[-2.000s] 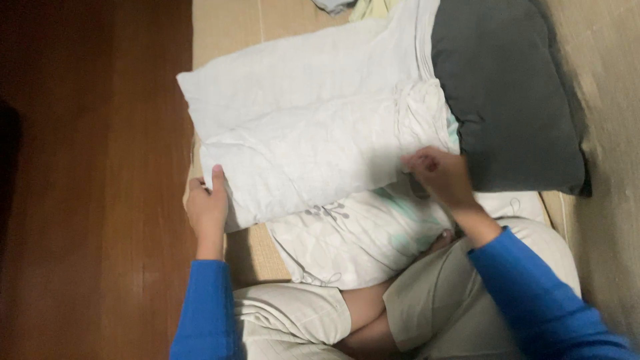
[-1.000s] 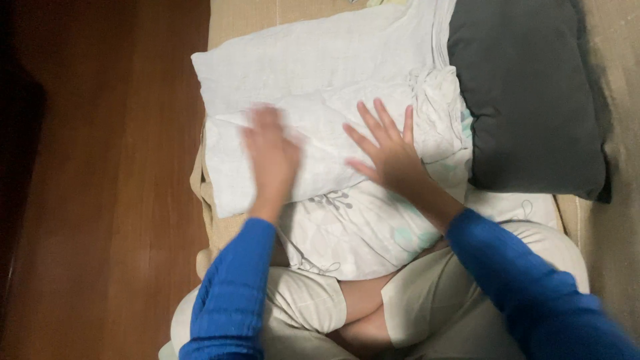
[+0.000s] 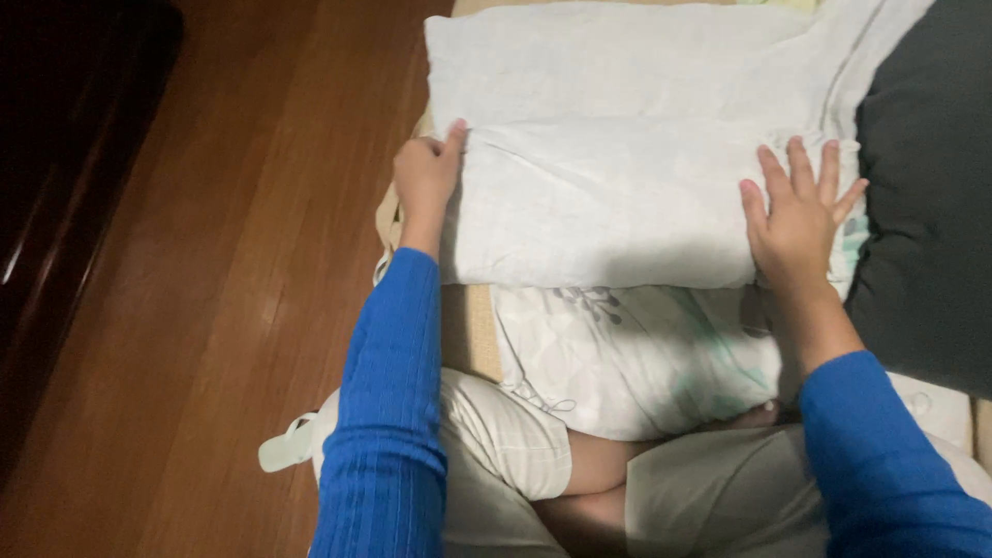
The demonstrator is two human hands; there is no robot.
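A white cloth [image 3: 620,194], folded over on itself with a few creases, lies in front of me. At its left edge is my left hand [image 3: 426,174], thumb on top of the fabric and fingers curled at the side; the fingertips are hidden, so a grip cannot be made out. My right hand [image 3: 798,213] rests flat with spread fingers on the cloth's right end, near a gathered edge. Nearer my lap, a patterned white fabric [image 3: 635,356] with grey and green print is partly under the cloth.
A dark grey cushion [image 3: 930,201] stands close on the right. Beige upholstery [image 3: 471,333] shows under the fabrics. On the left are the wooden floor [image 3: 232,256], a pale flip-flop [image 3: 287,448] and dark glossy furniture [image 3: 77,139]. My crossed legs are below.
From the middle of the cloth, where both hands were a second ago, my left hand has moved to the left edge and my right hand to the right end.
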